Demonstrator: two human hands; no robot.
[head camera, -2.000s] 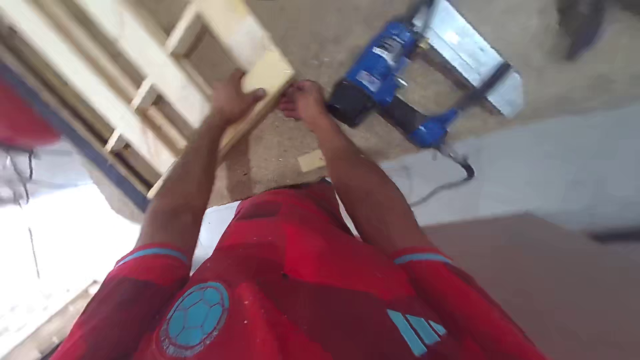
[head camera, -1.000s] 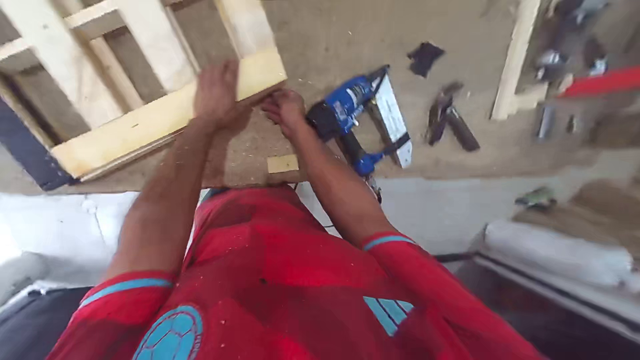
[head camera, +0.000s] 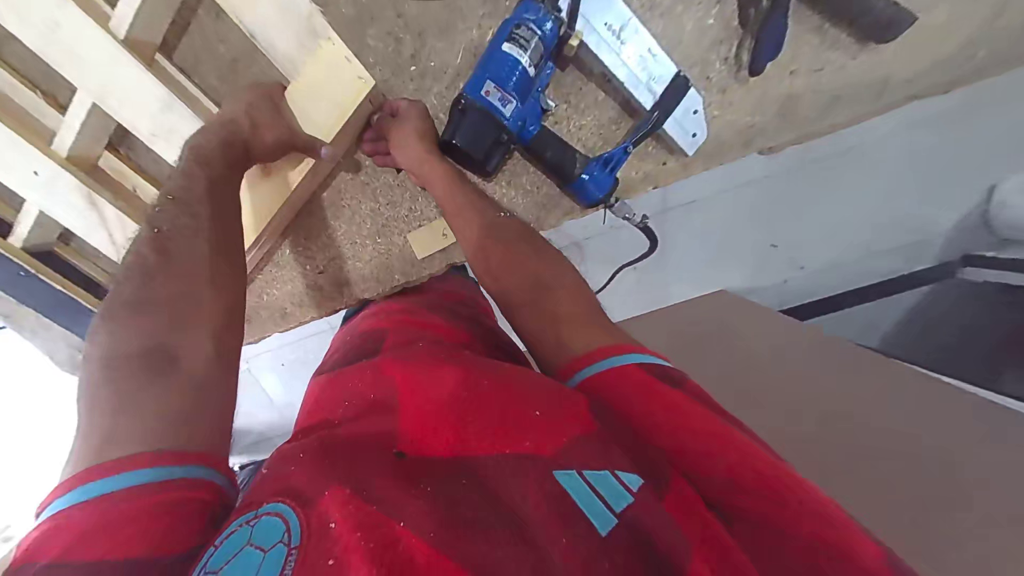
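Observation:
A wooden slatted frame (head camera: 104, 160) lies at the upper left on a particleboard bench top. My left hand (head camera: 260, 128) rests over the pale end board (head camera: 332, 84) of this frame, its thumb on the board's edge. At the same board's corner is my right hand (head camera: 402, 136), fingers curled and close to the edge; whether something small is between them cannot be told. Right of that hand lies a blue pneumatic nailer (head camera: 504, 88) with a silver magazine (head camera: 640, 72). Below the right hand, partly behind the forearm, is a small wood offcut (head camera: 432, 238) bearing a pencil mark.
A black air hose (head camera: 640, 260) runs from the nailer's fitting over the bench edge. Dark-handled tools (head camera: 770, 40) lie at the upper right. The particleboard bench top (head camera: 384, 204) ends in front of my body. A large brown panel (head camera: 800, 400) stands at the lower right.
The view has swung and shifted between frames. Both hands stay at the corner of the wooden frame; nothing else has plainly changed.

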